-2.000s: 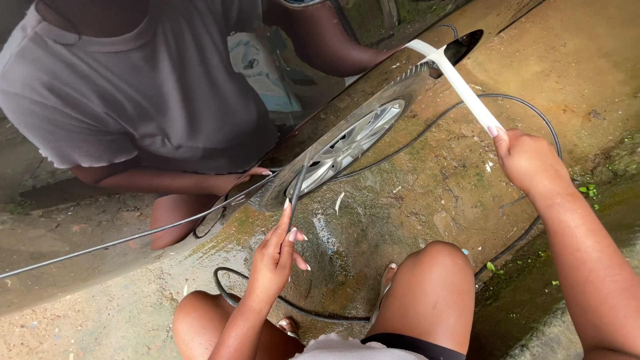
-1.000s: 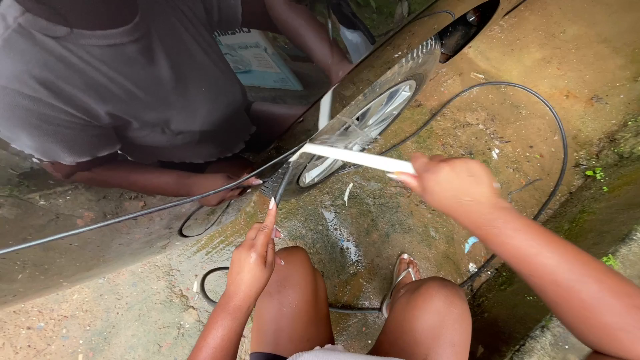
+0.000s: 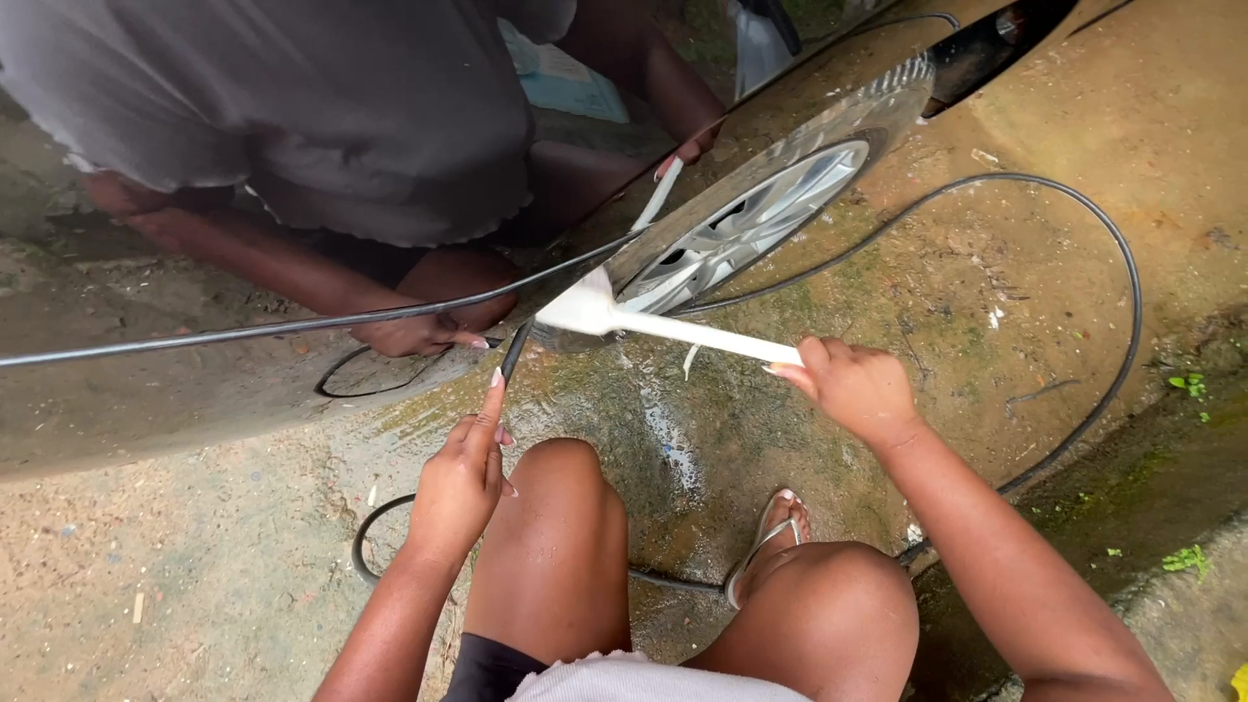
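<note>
My right hand grips the handle end of a white long-handled brush. The brush's wide head lies against the edge of the wheel arch of a dark, glossy car, beside a silver alloy wheel. At left centre, my left hand holds a black hose near its upper part, the forefinger stretched along it. The hose's upper end is close to the brush head; whether water flows from it I cannot tell. The car's side mirrors my body and arms.
A black hose loop lies on the wet, mossy concrete ground at the right and passes behind my legs. A sandalled foot rests between my knees. Along the right runs a mossy concrete edge with small green plants.
The white brush has moved from the far side of the wheel arch, two seconds ago, to its near side. My left hand still holds the hose. The view has shifted somewhat.
</note>
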